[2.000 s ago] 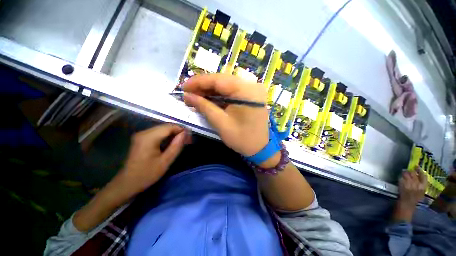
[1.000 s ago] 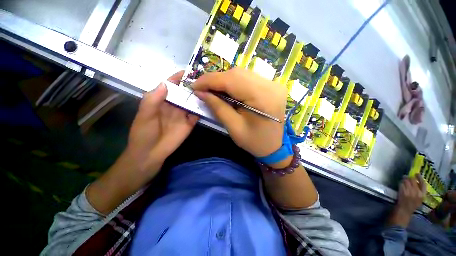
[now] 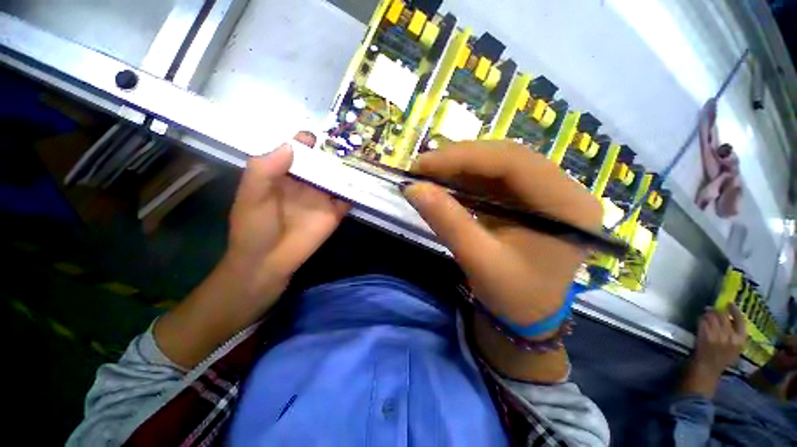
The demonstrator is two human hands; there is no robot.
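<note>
Several circuit boards with yellow side strips stand in a slanting row; the leftmost circuit board (image 3: 377, 96) has a white block mid-board and fine wires at its near end. My right hand (image 3: 511, 223) holds dark tweezers (image 3: 533, 218), their tips pointing left towards the near end of the leftmost boards. A blue wrist strap (image 3: 546, 325) is on the right wrist. My left hand (image 3: 284, 214) is at the rail's edge, thumb and a fingertip at the near left corner of the leftmost board; whether it grips anything is hidden.
The metal line rail (image 3: 201, 131) runs along my side of the bench. A blue cord (image 3: 690, 144) stretches to the upper right, by a pink cloth (image 3: 721, 175). At far right another person's hand (image 3: 718, 336) is at more yellow-edged boards (image 3: 751, 314).
My right hand with the tweezers has moved right, off the leftmost board's wires. My left hand rose to the rail and stays there. The boards show slightly lower right than at first.
</note>
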